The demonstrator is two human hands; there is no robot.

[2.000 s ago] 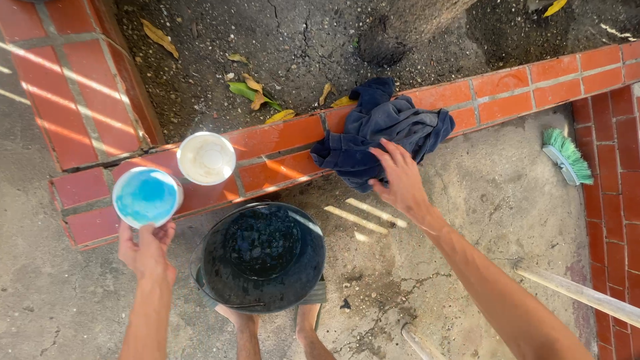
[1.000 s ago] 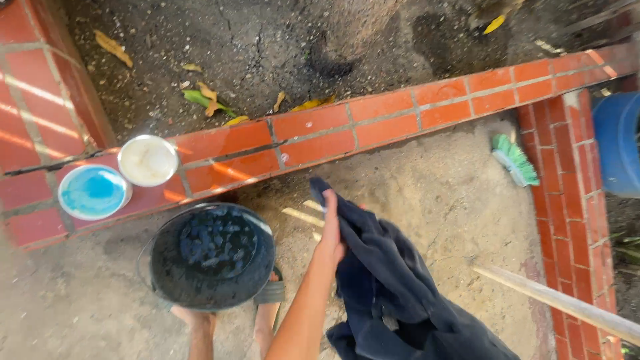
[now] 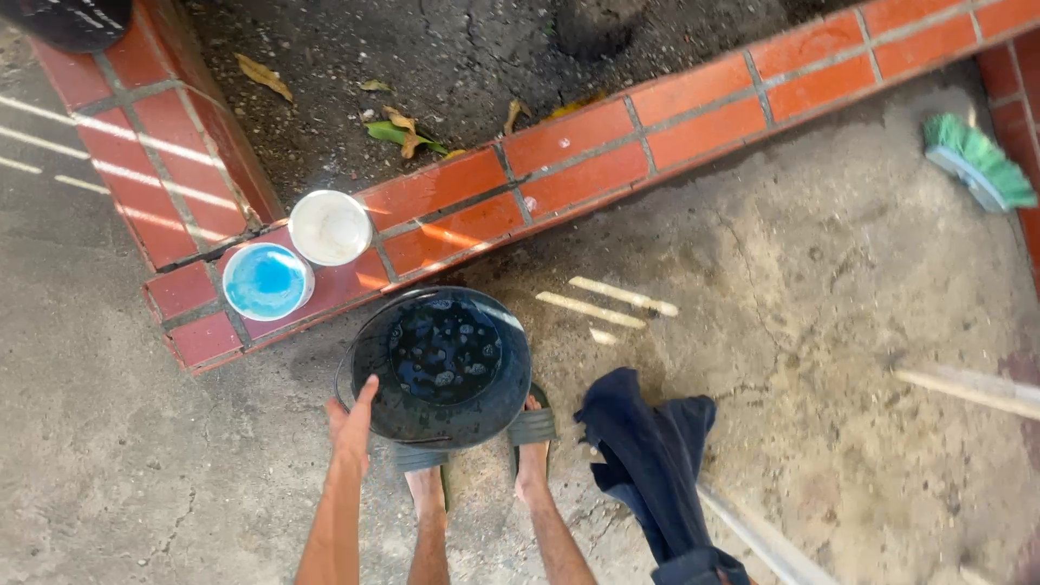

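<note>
My left hand (image 3: 352, 422) is at the left rim of a black bucket (image 3: 443, 370), its thumb over the rim and its fingers outside. Dark liquid with bubbles lies in the bucket. At the lower right, my right hand (image 3: 723, 577) is almost wholly hidden by the dark blue cloth (image 3: 650, 455) that hangs from it, to the right of the bucket. Above and left of the bucket, a tub of blue substance (image 3: 268, 281) and a tub with whitish contents (image 3: 331, 228) stand side by side on the tiled ledge.
A low red-tiled ledge (image 3: 569, 175) runs behind the bucket, with soil and leaves beyond it. My sandaled feet are just below the bucket. A green-bristled brush (image 3: 979, 162) is at the right. Pale poles (image 3: 967, 388) lie toward the lower right. A black container (image 3: 69, 20) stands upper left.
The dark cloth lay on the ledge two seconds ago and now hangs at the lower right. My left hand has moved from the blue tub, then from the cloth, to the bucket rim.
</note>
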